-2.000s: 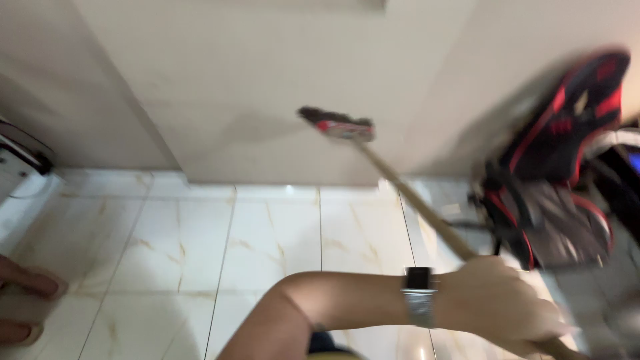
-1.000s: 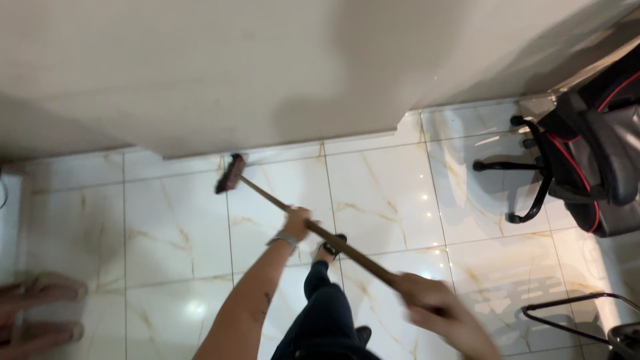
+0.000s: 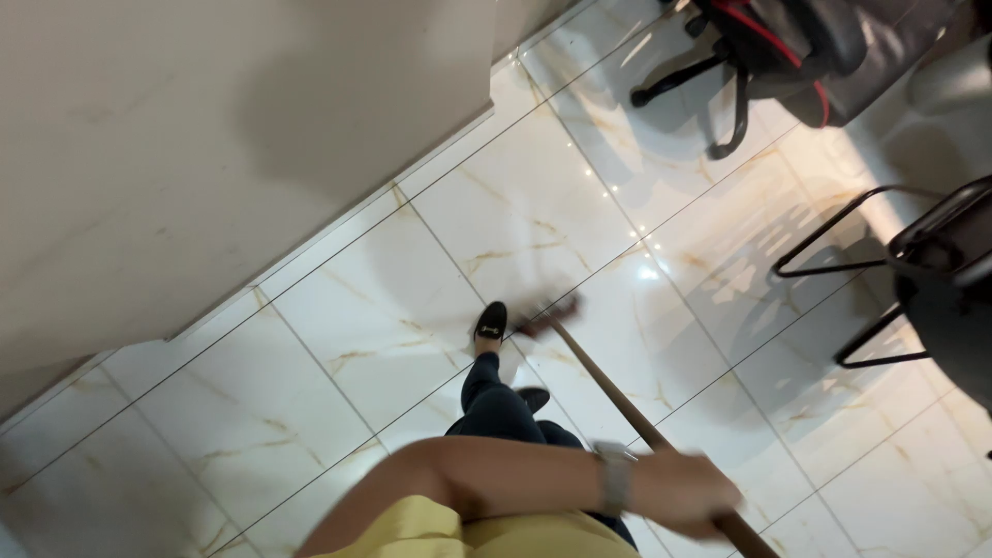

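Observation:
My left hand, with a wristwatch on its wrist, is closed around the wooden handle of a broom. The arm reaches across the front of my body from the lower left. From the hand, the handle slants up and left to a dark reddish broom head, blurred, over the floor tiles just right of my black shoe. The lower end of the handle leaves the frame at the bottom. My right hand is out of view.
A pale wall with a stepped corner runs along the upper left. At the upper right is a black and red wheeled chair. A dark chair with metal tube legs stands at the right edge. The floor is glossy, veined tile.
The broom head has moved from beside the wall to the right of my front shoe. My right hand, on the handle one second ago, has left the view. The view has turned.

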